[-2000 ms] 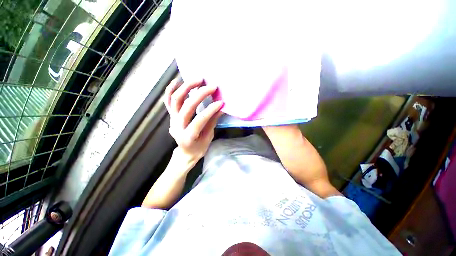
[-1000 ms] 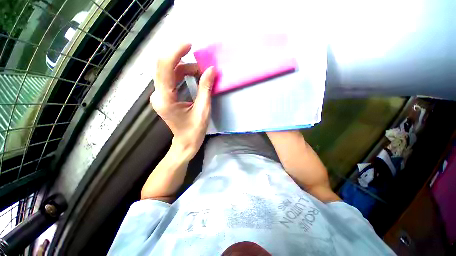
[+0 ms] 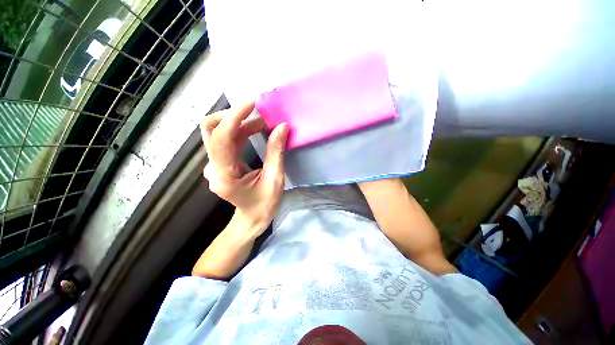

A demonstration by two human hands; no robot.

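My left hand pinches the left end of a pink fabric swatch between thumb and fingers, at the middle of the head view. The swatch lies over white paper sheets with a blue lower edge. The upper part of the sheets is washed out by strong light. My right forearm reaches up under the sheets; my right hand is hidden behind them, so its grip cannot be seen.
A grille-covered window and its pale sill are at the left. A large pale grey-white surface is at upper right. Tangled scraps and a brown table edge with pink cloth are at the right.
The swatch first lay washed out on the sheets, with my left fingers at its edge. It now shows bright pink, pinched by my left hand, a little lower than a second ago.
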